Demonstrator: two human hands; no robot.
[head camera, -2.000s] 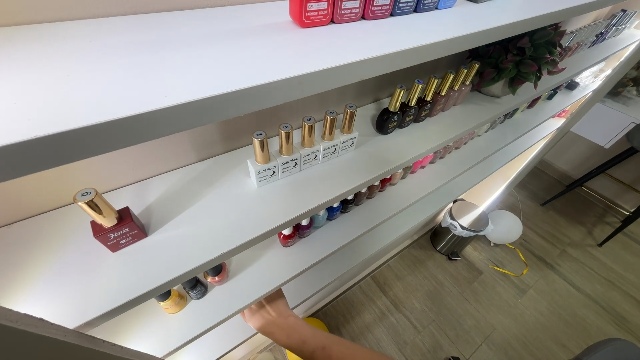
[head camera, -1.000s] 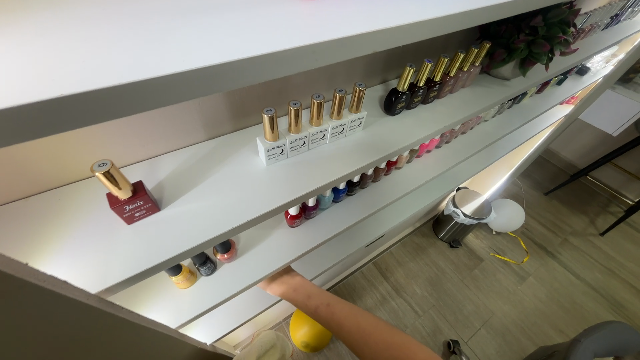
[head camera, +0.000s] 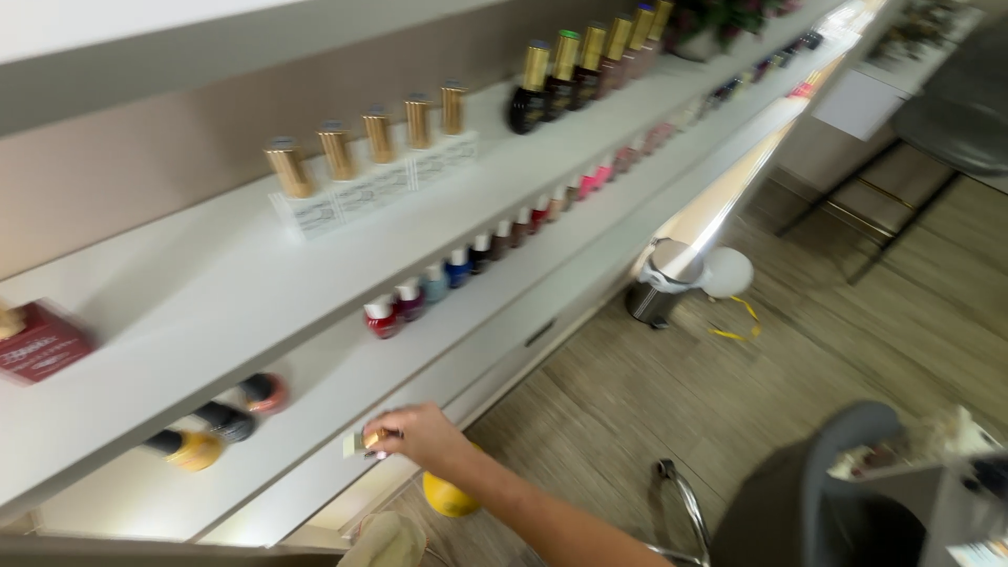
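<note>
My right hand (head camera: 417, 437), low at the centre, has its fingers closed on a small nail polish bottle (head camera: 356, 445) with a gold cap and a pale body, beside the edge of the lower shelf. My left hand is out of view. Nearest the hand on that shelf lie a salmon, a dark grey and a yellow polish bottle (head camera: 195, 450) with black caps. Further along it runs a row of white-capped bottles, a red one (head camera: 382, 317) first. The shelf above holds white bottles with gold caps (head camera: 378, 135), dark gold-capped bottles (head camera: 526, 90) and a large dark red bottle (head camera: 47, 340), blurred.
A potted plant (head camera: 713, 24) stands far along the upper shelf. On the wooden floor are a metal bin (head camera: 655, 295), a white balloon (head camera: 726, 272), a yellow ribbon (head camera: 748, 319) and a yellow balloon-like object (head camera: 449, 492). A grey chair (head camera: 787, 480) is at the lower right, a black stool (head camera: 949, 130) beyond.
My right hand, earlier partly hidden at the lower shelf's edge, has come out into view with a small bottle in its fingers. The view has moved closer to the shelves.
</note>
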